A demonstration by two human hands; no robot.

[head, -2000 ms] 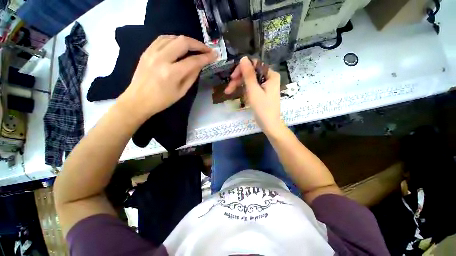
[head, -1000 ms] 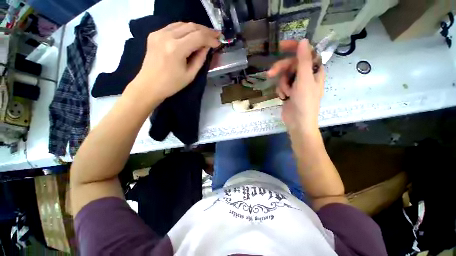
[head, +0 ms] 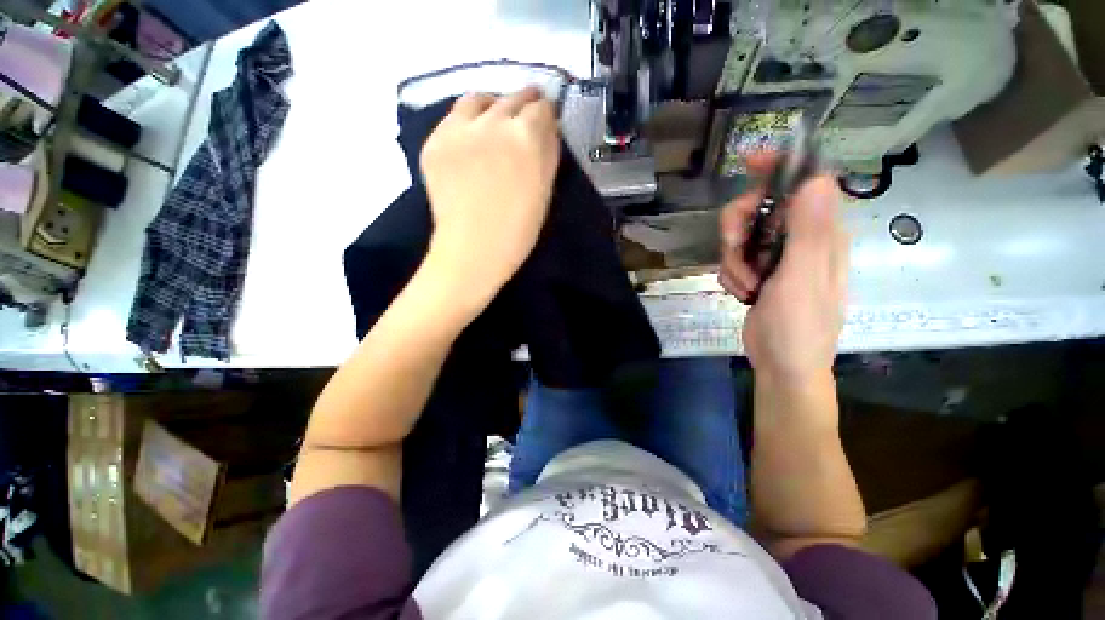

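Note:
My left hand [head: 494, 182] grips the black fabric [head: 582, 291] near its far end, with its fingers on a white strip [head: 479, 82] that runs along that edge. The black cloth hangs over the table's front edge toward my lap. My right hand [head: 794, 254] is raised right of the needle area and holds dark thread snips [head: 766, 230], blurred, blades pointing away. The presser foot [head: 620, 139] of the sewing machine [head: 872, 73] is just right of the cloth, apart from my fingers.
A plaid piece [head: 218, 206] lies on the table at left. Thread cones [head: 103, 145] stand on a neighbouring machine at far left. A cardboard box [head: 1024, 97] sits on the table at right, and another box [head: 115, 484] is below the table at left.
The black cloth has moved from the needle area toward me, and its white edge now shows. My left hand has moved right. My right hand has moved right, away from the needle, with the snips.

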